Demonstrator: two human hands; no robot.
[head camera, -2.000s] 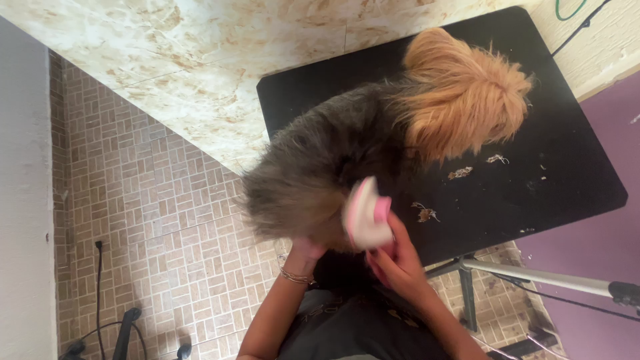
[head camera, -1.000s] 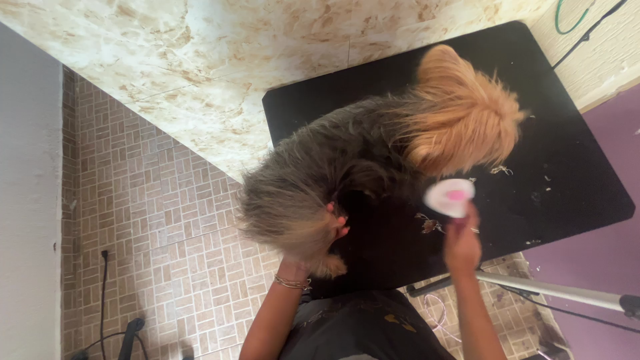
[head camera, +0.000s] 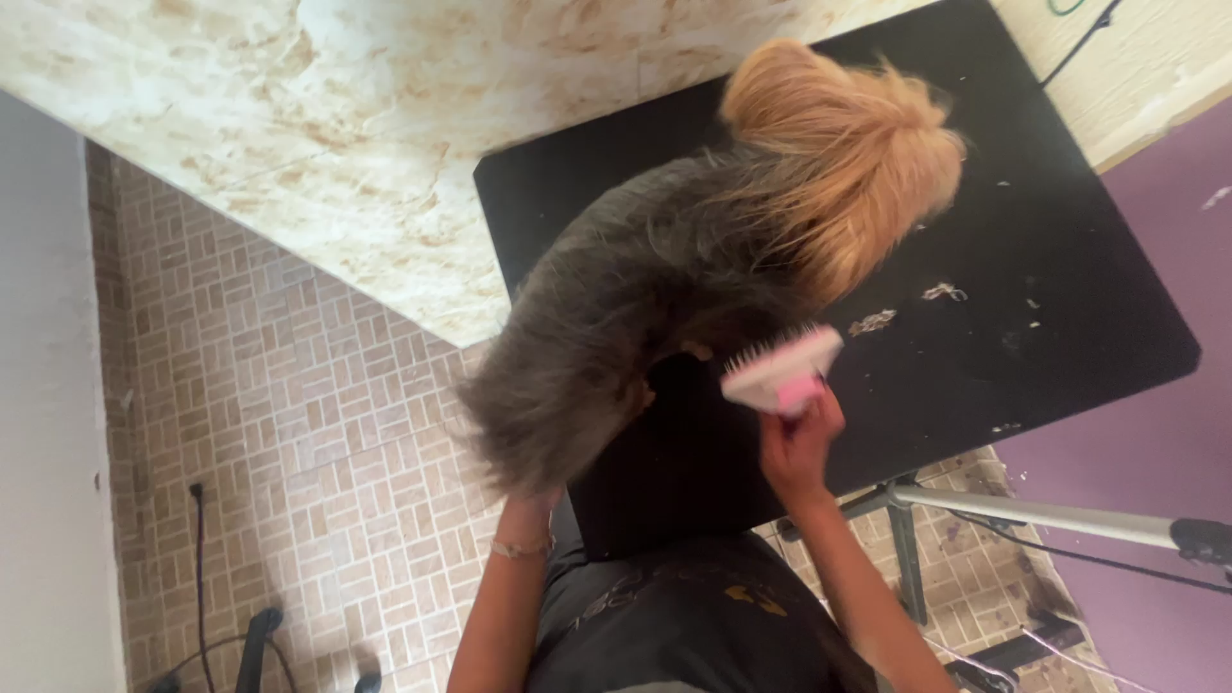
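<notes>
A long-haired dog with a grey-brown body and a golden head stands on a black grooming table. Its head points to the upper right and its rump overhangs the near left edge. My right hand grips a pink and white slicker brush, pins turned up and left toward the dog, close beside its chest and front legs. My left hand is at the dog's rear, mostly hidden under the hair, so its fingers and hold cannot be made out. Small tufts of loose hair lie on the tabletop.
A marbled wall panel borders the table's far side. At the right are a purple wall, a pale metal bar and a dark cable. Tiled floor shows at the left, with an upright cord and black legs of some stand.
The brush has moved left from over the table toward the dog's chest. My left hand, whose fingers showed at the hind leg, is now mostly covered by hair.
</notes>
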